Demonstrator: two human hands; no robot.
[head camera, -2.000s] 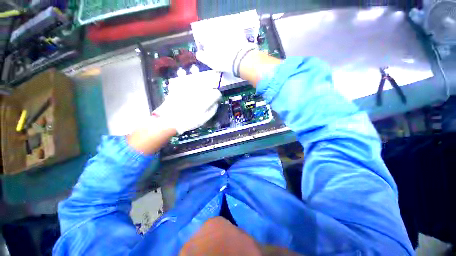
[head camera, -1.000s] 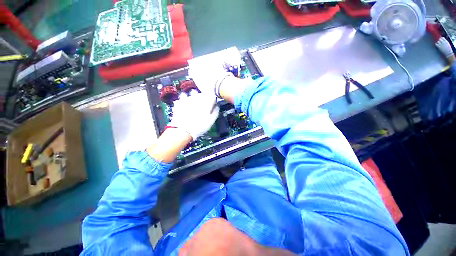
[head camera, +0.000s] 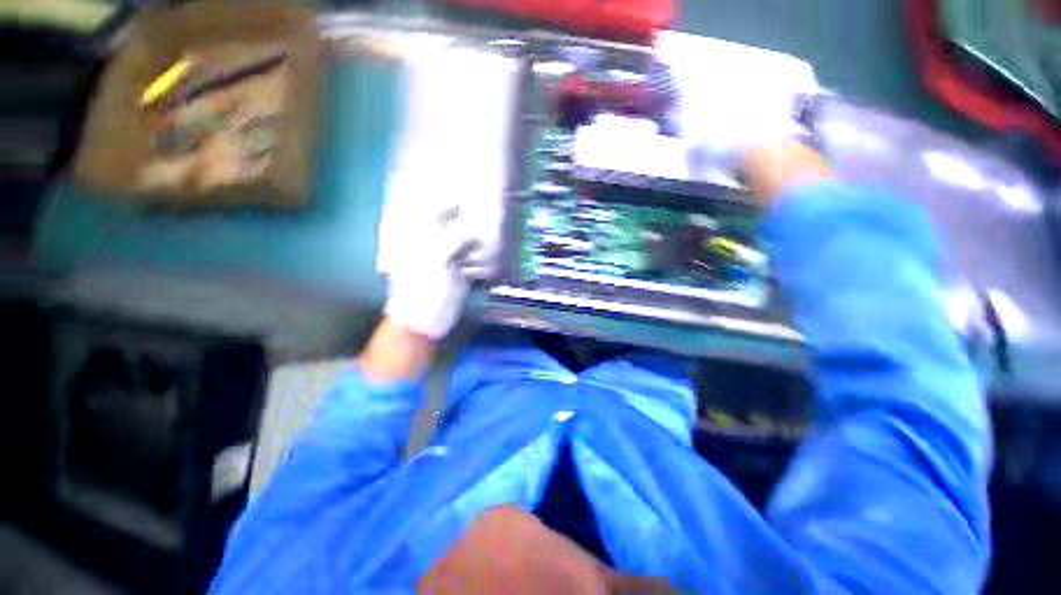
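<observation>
The picture is blurred. A circuit board (head camera: 605, 242) lies component side up in a dark carrier (head camera: 515, 174) on the bench. Reddish-brown coils (head camera: 611, 98) and a bright white heatsink (head camera: 628, 147) show on it. My left hand (head camera: 428, 262), in a white glove, is at the carrier's front left corner, over the metal plate; whether its fingers grip anything cannot be told. My right hand (head camera: 739, 160) reaches over the board's upper right part beside a glaring white block (head camera: 733, 87); its fingers are lost in glare.
A carton tray (head camera: 305, 128) with small loose pieces and a yellow item stands at the left. Shiny metal plates (head camera: 460, 116) flank the carrier. A red pad (head camera: 582, 12) is at the top edge. Dark handles, likely the side cutters (head camera: 998, 325), show beyond my right sleeve.
My left hand has moved off the board to the carrier's left side. My right hand stays over the board's upper right. The view has shifted, so the carton and board appear further right and higher.
</observation>
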